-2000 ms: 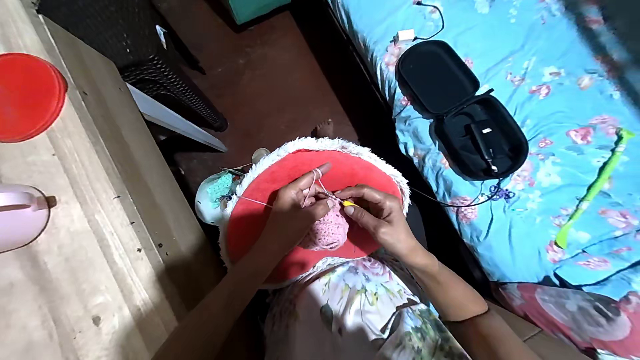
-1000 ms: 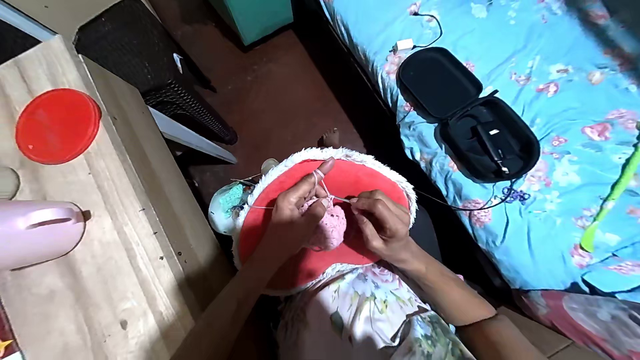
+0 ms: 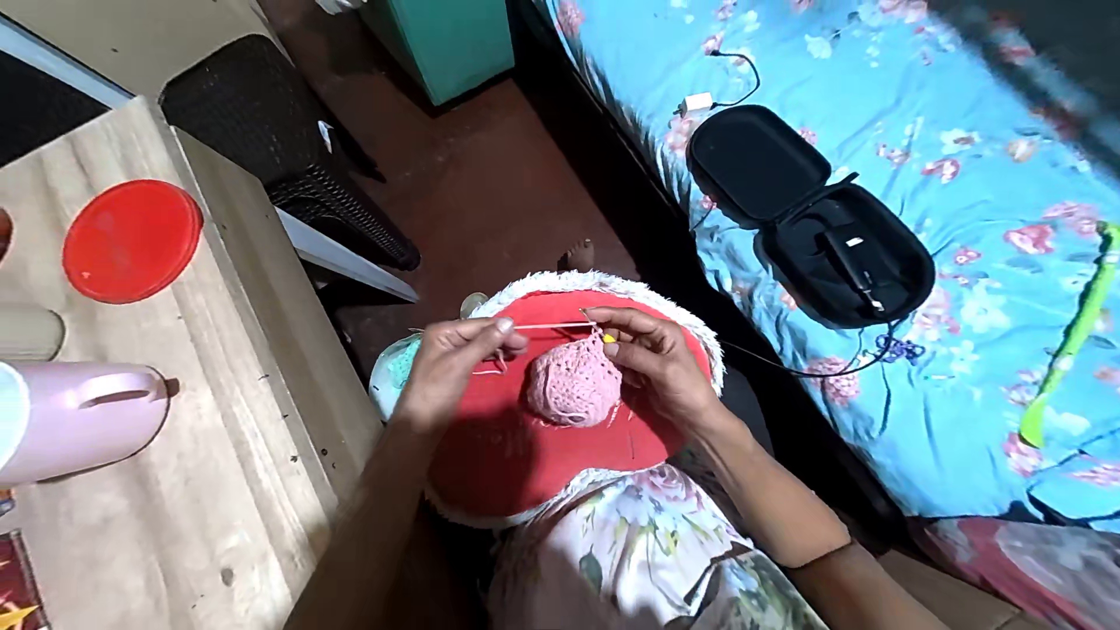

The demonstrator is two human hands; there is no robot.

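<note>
A rounded piece of pink crochet work (image 3: 576, 382) lies on a red cushion (image 3: 490, 446) with a white fluffy edge, on my lap. My left hand (image 3: 459, 354) is left of the work and pinches pale pink yarn (image 3: 553, 326), which runs taut to my right hand. My right hand (image 3: 647, 354) holds the work's upper right edge and a crochet hook with a yellow part (image 3: 610, 339) showing between the fingers; most of the hook is hidden. A loose loop of yarn hangs below my left fingers.
Left is a wooden table (image 3: 201, 490) with a red round lid (image 3: 133, 241) and a pink pitcher (image 3: 87, 420). An open black case (image 3: 849, 254) lies on the flowered bed at right, near a green strap-like thing (image 3: 1081, 332). A bag with mint-green contents (image 3: 401, 363) sits beside the cushion.
My left hand has moved left, away from the crochet work, and the yarn is now stretched between my hands. A second ago both hands were close together over the work.
</note>
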